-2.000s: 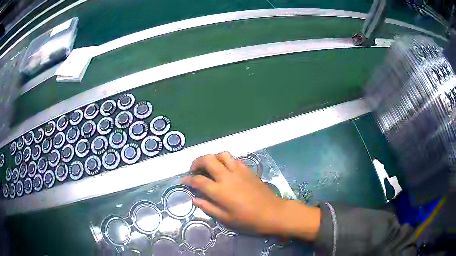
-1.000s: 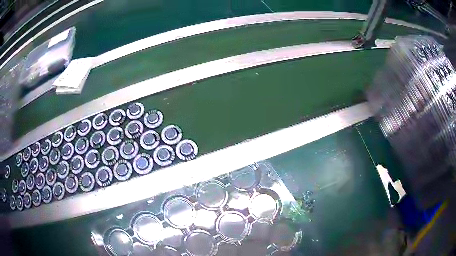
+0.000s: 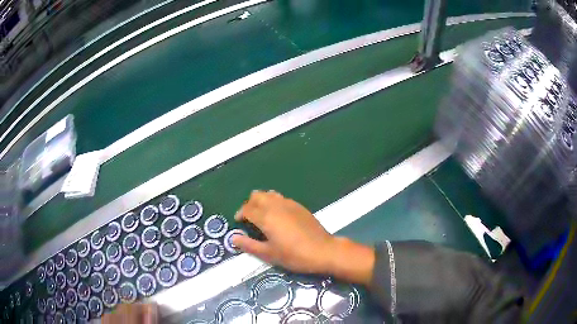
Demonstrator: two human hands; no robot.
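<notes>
Round parts with pale rings and grey centres [image 3: 150, 236] lie in rows on the green belt at the left. My right hand [image 3: 285, 233] is over the near rail and belt, its thumb and fingers at the rightmost round part, which it partly covers; whether it grips it cannot be told. My left hand [image 3: 130, 313] is cut off by the bottom edge, small and blurred, near the front rows of parts; its fingers are not clear. A clear blister tray [image 3: 272, 293] lies below the rail, partly hidden by my right hand and the frame's edge; its visible pockets look empty.
A tall stack of clear trays [image 3: 506, 101] stands at the right, parts showing on top. A grey post [image 3: 433, 31] rises beside the belt. A white paper slip [image 3: 82, 174] and a clear container [image 3: 49, 152] are at the left. A torn white piece [image 3: 487, 236] lies at the right.
My right hand has come back into view, from the tray earlier to the parts at the belt. My left hand has appeared at the bottom. The camera view has shifted and tilted.
</notes>
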